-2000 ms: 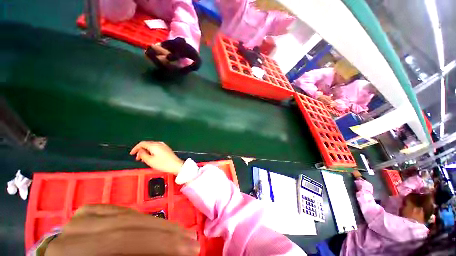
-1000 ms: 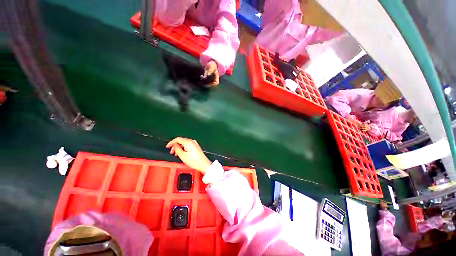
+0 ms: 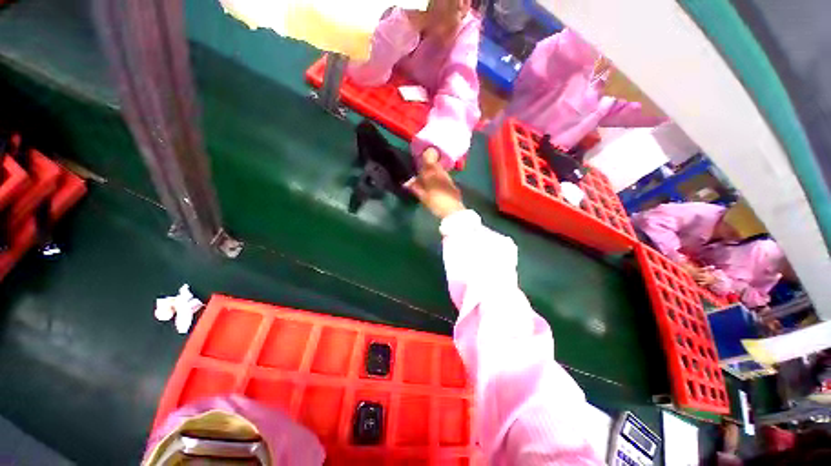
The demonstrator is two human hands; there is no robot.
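Observation:
A black strap assembly [image 3: 375, 171] lies over the green belt. My right hand [image 3: 439, 193] reaches across the belt, its fingertips at the strap's right end beside another person's hand; whether my fingers grip it is not clear. A red tray [image 3: 244, 369] of square pockets lies in front of me. Two small black units [image 3: 378, 359] sit in its pockets, one in front of the other. My left sleeve and a wristwatch show at the bottom edge over the tray; my left hand is out of the picture.
A white crumpled scrap [image 3: 179, 308] lies left of the tray. A metal post [image 3: 169, 118] stands at the belt's near edge. Stacked red trays [image 3: 36, 205] are far left. A calculator [image 3: 635, 441] lies right of my arm. Workers in pink and deep red trays [image 3: 556, 205] are across the belt.
My right hand has moved from above the tray out across the belt to the strap. The strap has come down onto the belt from the other person's hand. The view has shifted left.

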